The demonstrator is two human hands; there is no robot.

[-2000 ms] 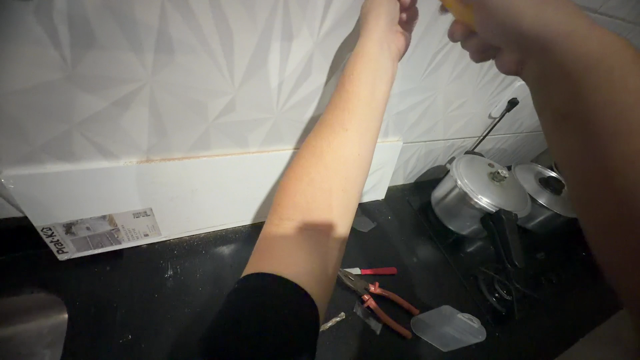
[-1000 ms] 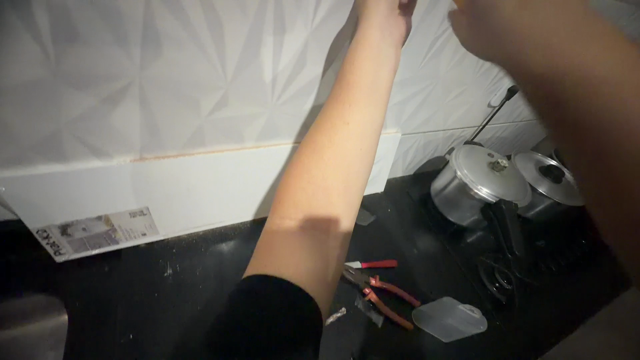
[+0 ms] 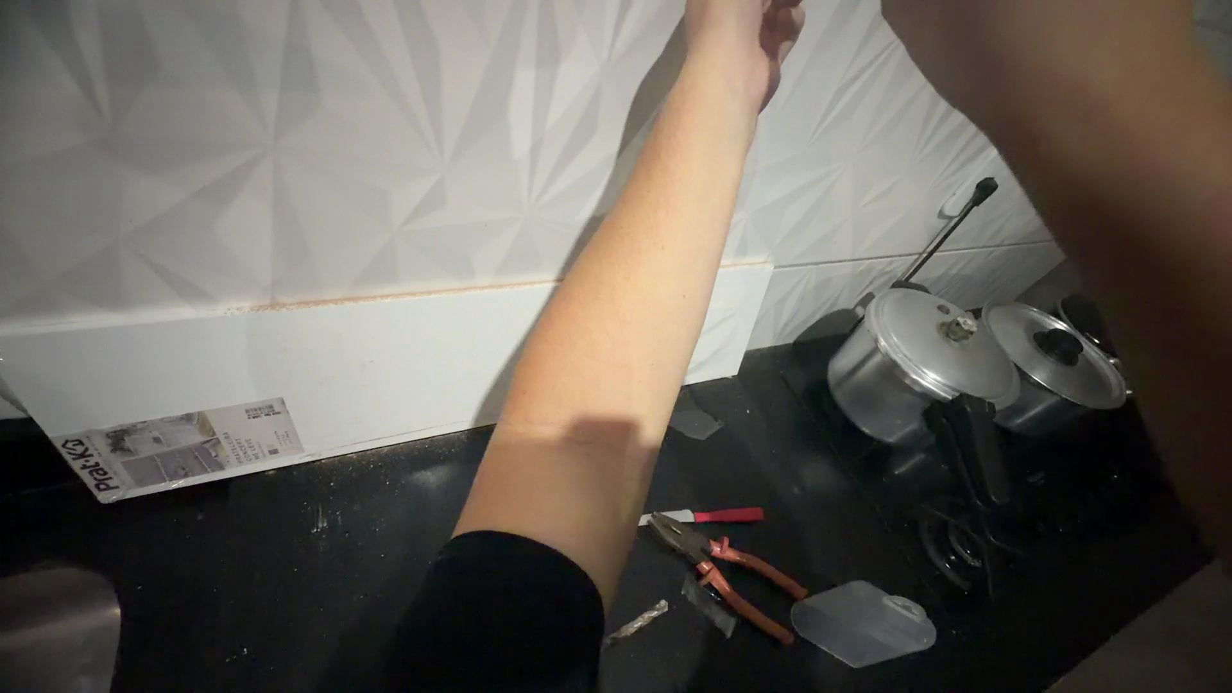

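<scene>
My left hand (image 3: 746,38) is raised against the white faceted wall tiles (image 3: 385,144) at the top edge, its fingers curled and partly cut off; what it touches is hidden. My right hand (image 3: 938,34) is blurred and mostly beyond the top right edge, so its fingers cannot be seen. Below the arms, combination pliers (image 3: 707,553) with orange-red handles lie spread on the black countertop (image 3: 385,549). Beside them are a red-handled knife (image 3: 729,515), a drill bit (image 3: 637,622) and a translucent plastic piece (image 3: 863,623).
A long white boxed panel (image 3: 404,361) with a printed label leans on the wall, dust along its top edge. A pressure cooker (image 3: 890,375) and a lidded pot (image 3: 1049,356) stand on the hob at right. A metal sink (image 3: 58,626) is at lower left.
My right hand has moved up, mostly out of view; the yellow thing seen in it two seconds ago no longer shows. My left arm has stayed nearly in place.
</scene>
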